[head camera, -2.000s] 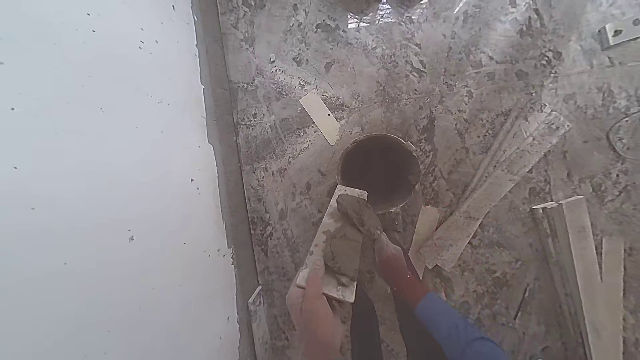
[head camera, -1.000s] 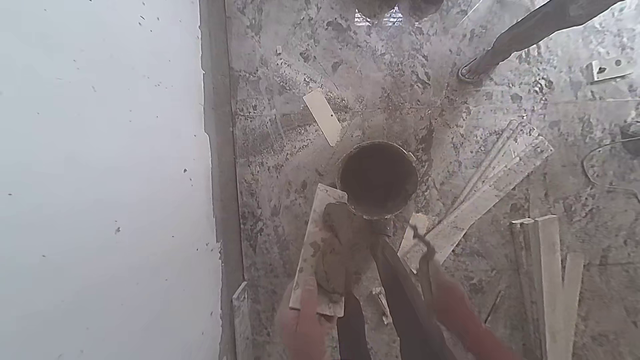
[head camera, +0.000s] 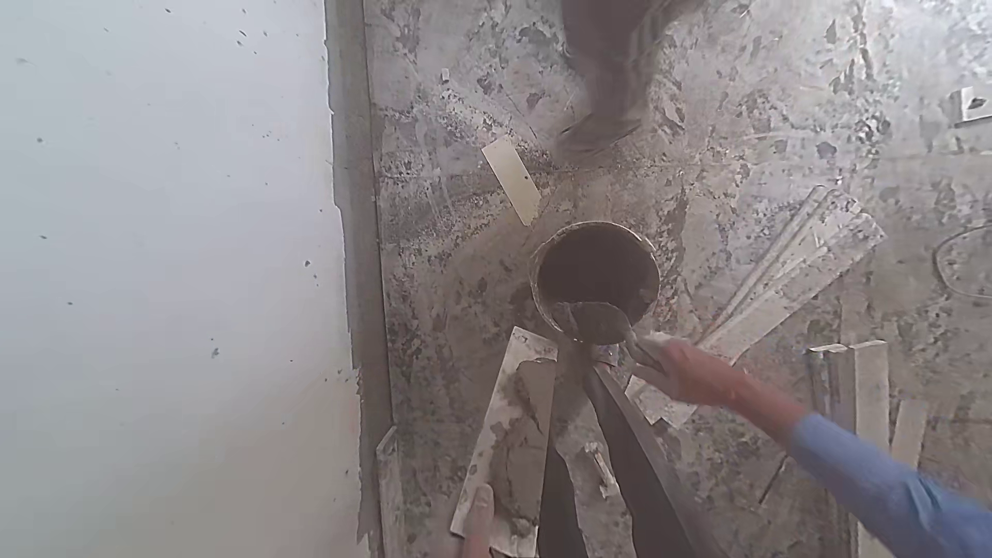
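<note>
My right hand (head camera: 690, 373) grips the handle of a trowel (head camera: 595, 322), whose blade lies over the near rim of a round bucket (head camera: 655, 260). The inside of the bucket is dark. At the bottom, my left hand (head camera: 479, 518) holds the lower end of a flat rectangular board (head camera: 490, 434), thumb on top. Grey mortar (head camera: 523, 457) is spread over the board's right side. The board is tilted, its upper end just below and left of the bucket.
A white wall (head camera: 170, 271) with a grey strip at its foot stands at left. A small pale plate (head camera: 511, 180) lies beyond the bucket. Long boards (head camera: 790, 287) and more upright-lying strips (head camera: 872, 403) lie at right. Another person's leg (head camera: 612, 70) is at the top.
My right hand with the trowel has moved up to the bucket from beside the board. The other person's leg, at upper right one second ago, is now at top centre.
</note>
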